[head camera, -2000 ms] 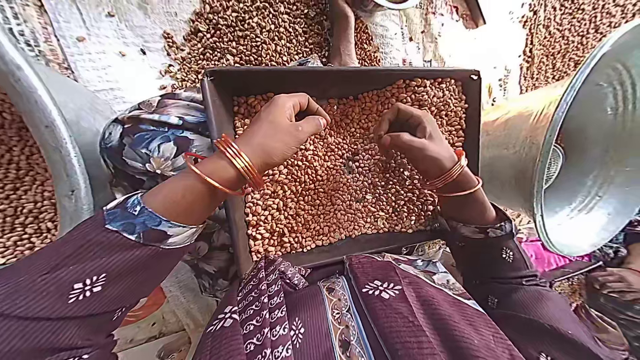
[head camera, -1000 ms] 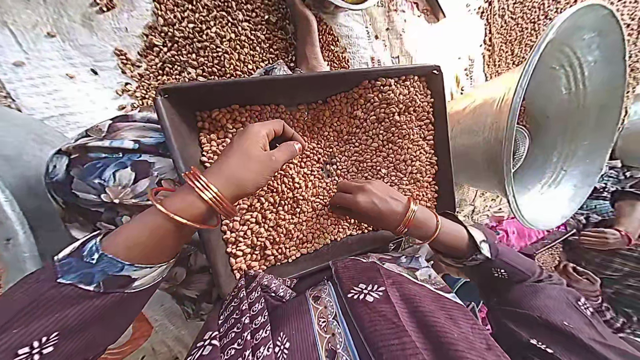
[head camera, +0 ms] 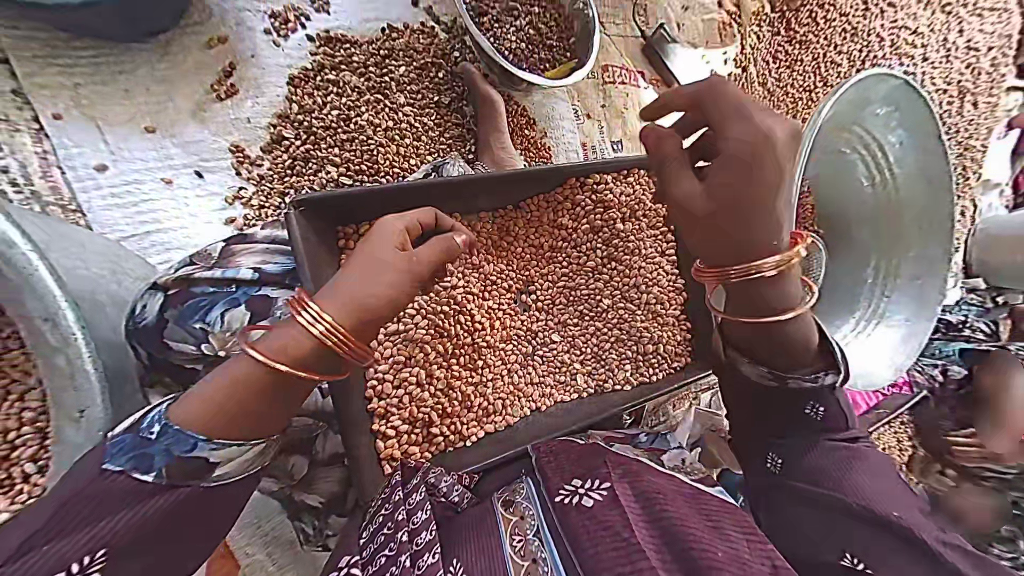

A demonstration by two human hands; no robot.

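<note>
A dark rectangular tray (head camera: 480,192) lies across my lap, tilted slightly, with a layer of reddish-brown nuts or seeds (head camera: 520,320) spread over its bottom. Over the tray's left part is my left hand (head camera: 400,260), its thumb and forefinger brought close together near the nuts; whether something small sits between them cannot be told. My right hand (head camera: 720,160) is raised at the tray's top right corner, fingers curled and thumb near the fingertips, and its contents are unclear. Copper-coloured bangles circle both wrists.
A metal bowl of darker nuts (head camera: 588,48) and a heap of nuts (head camera: 360,112) rest on sacking beyond the tray, beside a bare foot (head camera: 492,120). One large metal vessel (head camera: 888,224) tilts at right; another (head camera: 68,312) holds nuts at left. Part of another person shows at lower right.
My right hand has risen from the nuts in the tray to above its far right corner. The left hand stays over the tray's left part. The view has shifted.
</note>
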